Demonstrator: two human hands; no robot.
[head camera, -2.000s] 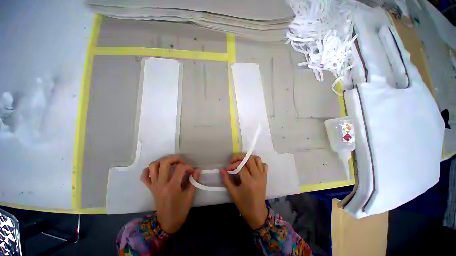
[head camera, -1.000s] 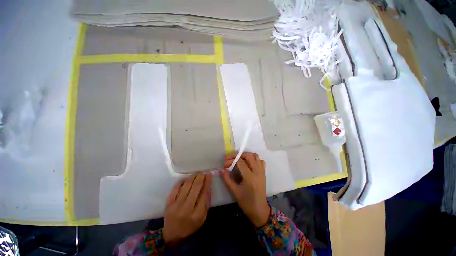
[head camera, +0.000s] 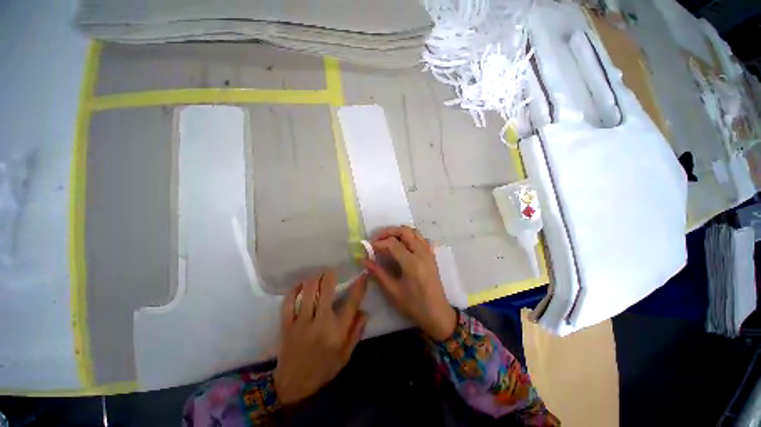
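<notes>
A white vest-shaped fabric panel (head camera: 213, 183) lies flat on beige cloth, its two straps pointing away from me. A narrow white strip (head camera: 244, 250) runs along the U-shaped neck edge; its left end lies on the left strap. My left hand (head camera: 321, 334) rests on the panel below the neck edge, fingertips on the strip, holding nothing up. My right hand (head camera: 409, 279) pinches the strip's other end, which curls up between thumb and fingers at the base of the right strap. My right hand covers part of the panel there.
A glue bottle (head camera: 519, 218) lies right of the panel. A heap of white strips (head camera: 484, 62) is at the back. A thick white panel stack (head camera: 617, 217) stands at right, over brown card (head camera: 572, 367). Beige layers (head camera: 250, 18) lie at the far side. Yellow tape (head camera: 79, 225) frames the area.
The strip's left part now lies along the neck edge instead of looping free. My right hand has moved to the right strap's base with the strip's end. The whole view has shifted, moving the scene leftward.
</notes>
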